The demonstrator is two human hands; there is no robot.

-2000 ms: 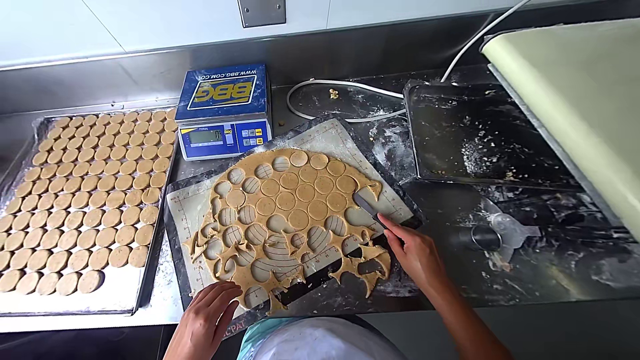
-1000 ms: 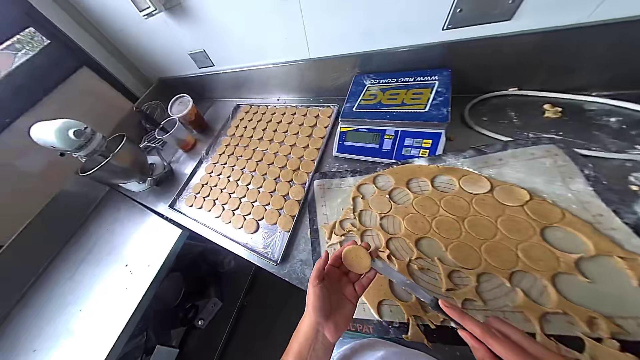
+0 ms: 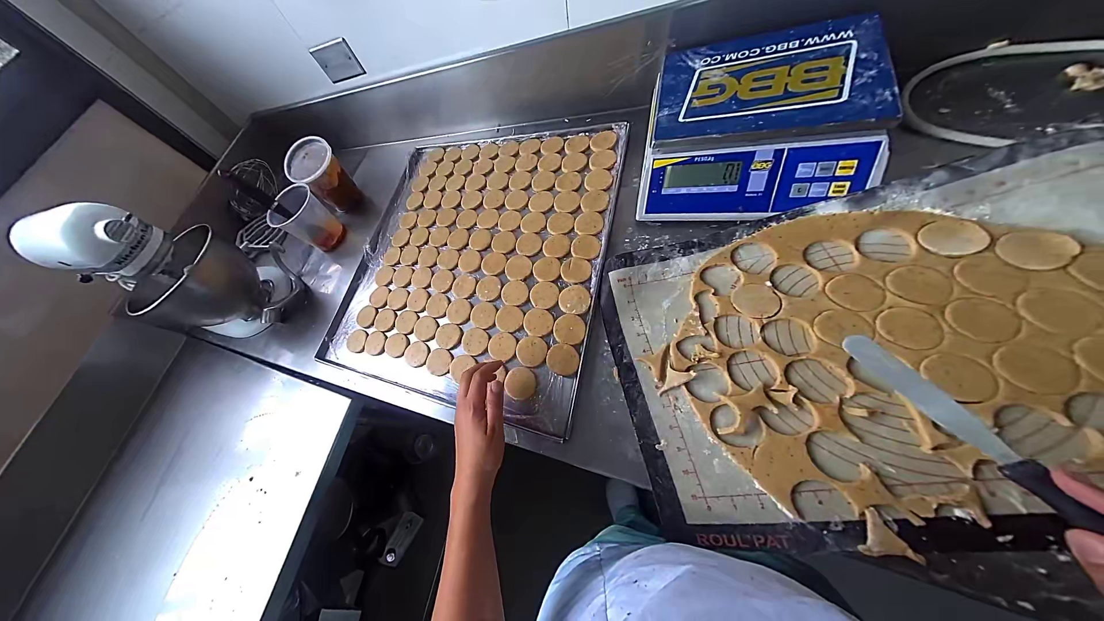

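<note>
My left hand (image 3: 480, 410) is at the front edge of a metal baking tray (image 3: 561, 423), its fingers curled beside a round dough disc (image 3: 520, 383) in the front row. Whether the fingers hold anything is hidden by the hand. Rows of round dough discs (image 3: 492, 263) cover much of the tray. At the right edge, my right hand (image 3: 1082, 517), partly out of view, grips the black handle of an offset or straight metal spatula (image 3: 931, 397). The blade lies over a rolled dough sheet (image 3: 776, 461) with cut circles and holes, on a baking mat (image 3: 642, 302).
A blue digital scale (image 3: 768, 172) stands behind the mat. At the left are a stand mixer (image 3: 103, 241) with a metal bowl, two plastic cups (image 3: 323, 172) and a whisk (image 3: 252, 185). A pale hose (image 3: 940, 129) curves at the back right.
My left hand, which held a dough disc over the mat one second ago, has moved left to the tray. The front row there now shows another disc. The view has swung left.
</note>
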